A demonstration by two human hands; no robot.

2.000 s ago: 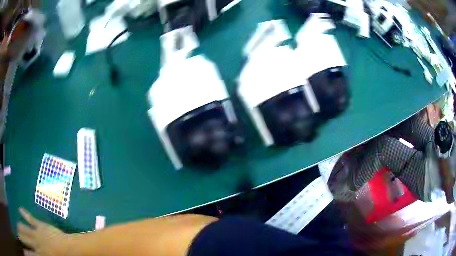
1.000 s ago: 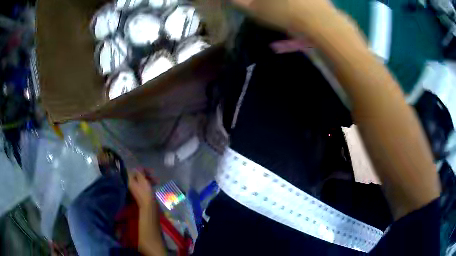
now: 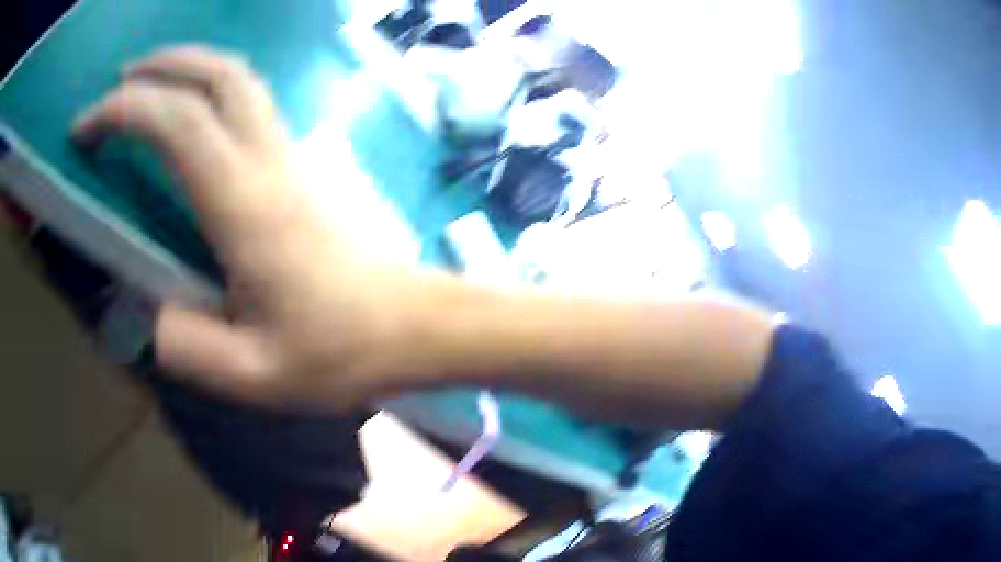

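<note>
My right hand (image 3: 263, 242) is large and blurred at the left, reaching in from the lower right with a dark sleeve. Its fingers are bent and apart over the green table (image 3: 66, 66), with the thumb by the table's pale edge. I see nothing held in it, though the palm side is hidden. White-and-black dome cameras (image 3: 532, 181) stand in a blurred group beyond the wrist, partly washed out by glare. My left hand is not in view.
A brown surface (image 3: 66, 439), perhaps the carton, fills the lower left. A pale sheet (image 3: 428, 516) lies below the table edge, with a thin lilac strip (image 3: 483, 434) above it. Dark cloth hangs below my hand. Bright lights glare at the right.
The view has swung from the open carton and the lap to the tilted table. The arm now crosses the middle, and its hand is visible over the table edge. The long label sheet has left the view.
</note>
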